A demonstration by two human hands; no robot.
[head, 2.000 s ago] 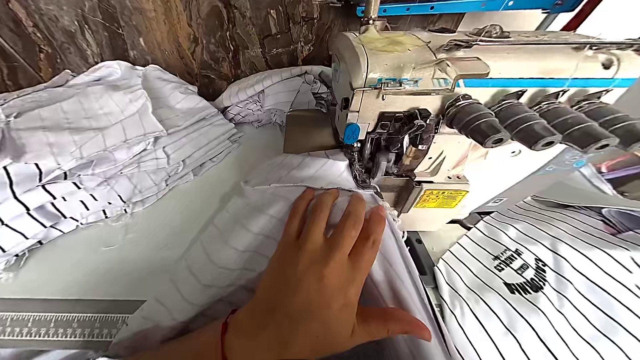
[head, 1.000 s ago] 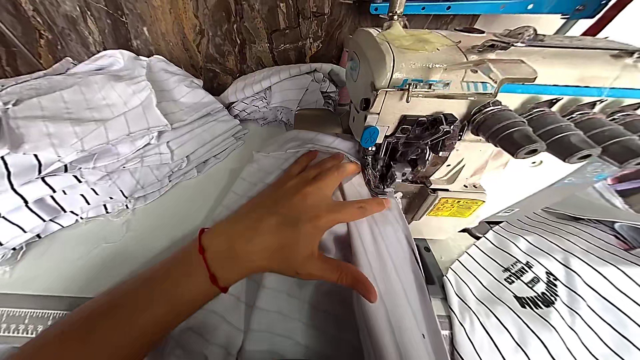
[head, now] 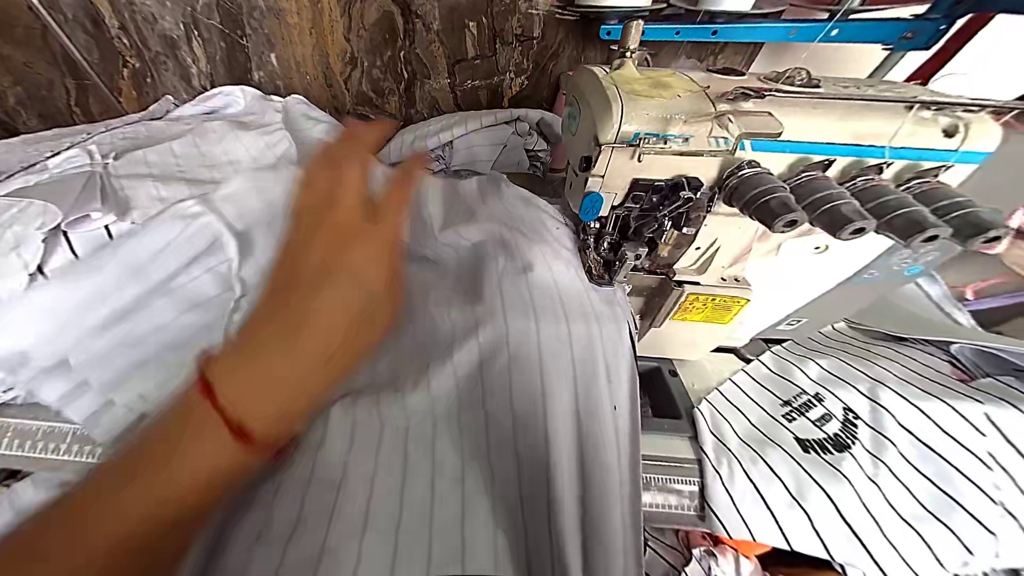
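Note:
My left hand (head: 344, 256), blurred and with a red string bracelet at the wrist, is over white striped fabric (head: 496, 384), left of the overlock sewing machine (head: 680, 176). Whether its fingers grip any cloth cannot be made out. The fabric's right edge runs down from the needle and presser foot area (head: 604, 268). My right hand is out of view.
A pile of white striped cloth (head: 120, 304) lies at left, with more bunched cloth (head: 488, 140) behind the machine. A striped printed piece (head: 848, 448) is at right. Measuring scales (head: 48, 440) show along the table; a blue metal rail (head: 760, 32) is above.
My left hand has moved from the fabric beside the presser foot to the left, toward the cloth pile. The striped fabric now spreads over more of the table left of the machine.

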